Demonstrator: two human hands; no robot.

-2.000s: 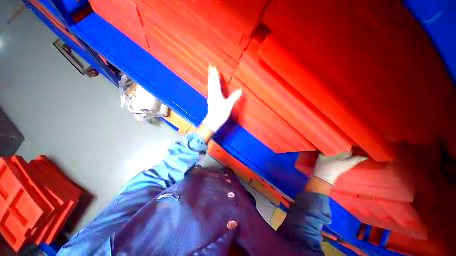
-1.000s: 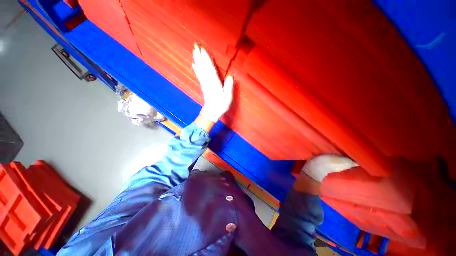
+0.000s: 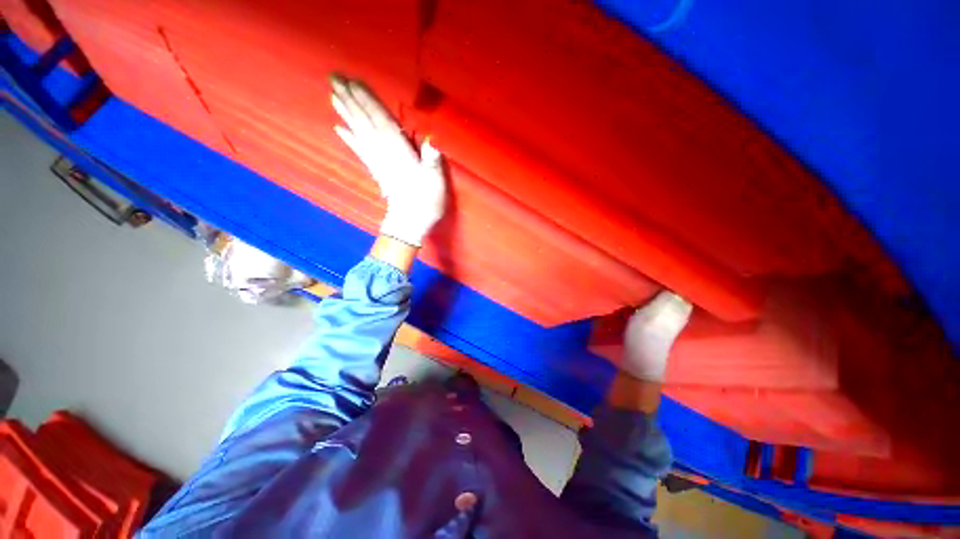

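A stack of red sheets (image 3: 284, 105) with fine layered edges fills the blue shelf. My left hand (image 3: 395, 174), in a white glove, lies against the front of the stack with its fingers spread. My right hand (image 3: 657, 328), also gloved, is at the right corner of the red sheets, with its fingertips hidden behind or under the sheets' edge. Lower red sheets (image 3: 726, 353) lie to the right of and behind that hand.
A blue shelf beam (image 3: 505, 342) runs below the stack. A blue surface (image 3: 842, 95) is at the upper right. Crumpled clear wrap (image 3: 253, 272) lies low by the rack. Red compartment trays (image 3: 68, 479) stand on the grey floor (image 3: 137, 337) at lower left.
The view has shifted along the rack, with the shelf and stack moving left in the picture. My left hand stays on the stack front. My right hand is more upright at the sheets' corner.
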